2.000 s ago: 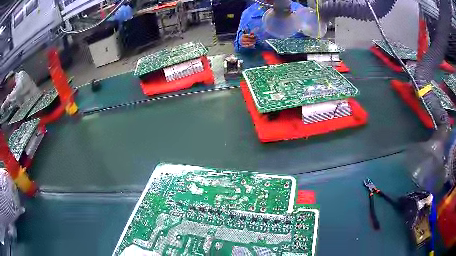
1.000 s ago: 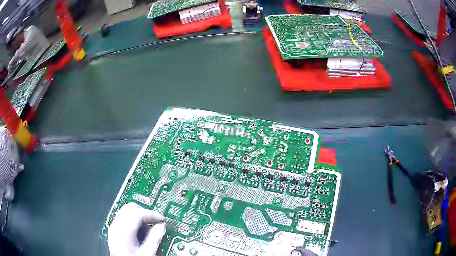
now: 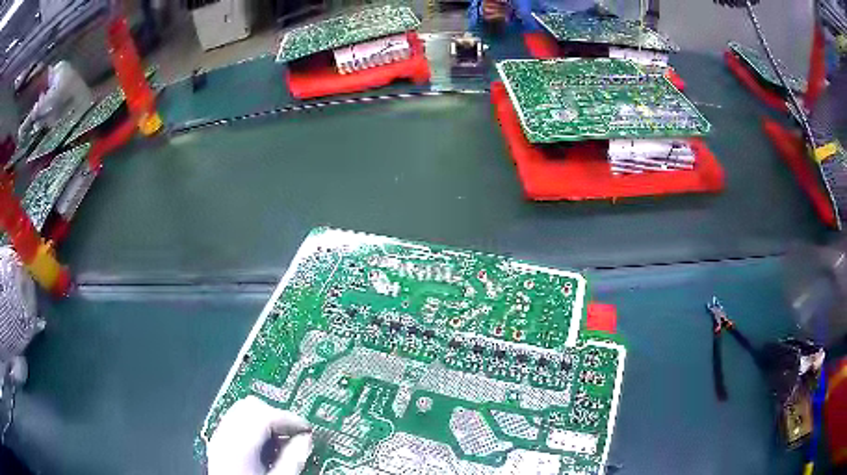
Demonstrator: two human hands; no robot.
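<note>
A large green printed circuit board (image 3: pixel 436 348) lies solder side up in front of me, its lower edge cut off by the picture. A red carrier pad (image 3: pixel 602 317) shows at its right edge. My left hand (image 3: pixel 262 440), in a white glove, is over the board's lower left part. Its thumb and finger are pinched on a very thin strand, seemingly solder wire, only faintly visible. My right hand is not in view.
Side cutters (image 3: pixel 720 348) lie right of the board, beside a stand with a sponge tray (image 3: pixel 796 408) and a blue stick (image 3: pixel 818 399). Another board (image 3: pixel 604 100) sits on a red pad (image 3: pixel 557 181) beyond. Red-orange posts (image 3: pixel 135 74) stand left. A person's hand (image 3: pixel 497 11) shows at the top.
Two seconds ago the left hand was not recognisable; it has since come over the board. The view has tilted, first down, then slightly back up. The hand has stayed near the same board spot.
</note>
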